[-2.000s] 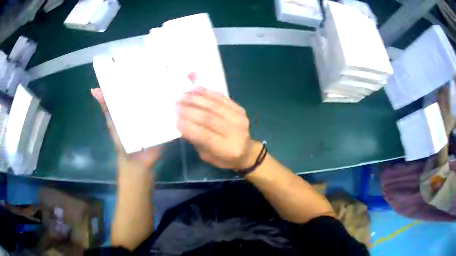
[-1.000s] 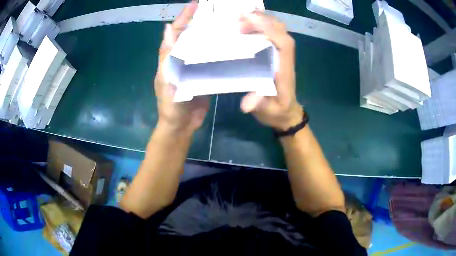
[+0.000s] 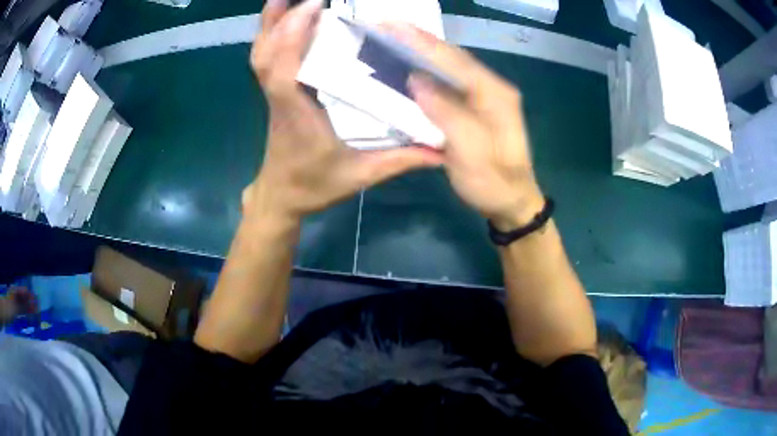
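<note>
A white carton is between my two hands at the top centre, tilted, with a white flap and a dark grey inner part showing. My left hand holds its left side, with the thumb stretched along the lower edge. My right hand holds its right side and is blurred. Another white carton part shows behind and below it; I cannot tell if it is separate.
White cartons stand in a group at the left of the green bench. A stack of white cartons stands at the right, with more at the far right. A brown box is on the floor at left. A person's grey sleeve shows at lower left.
The carton has turned from level, open end facing me, to tilted down to the right. My left thumb has moved across below it. A grey-clothed person has come into view at lower left.
</note>
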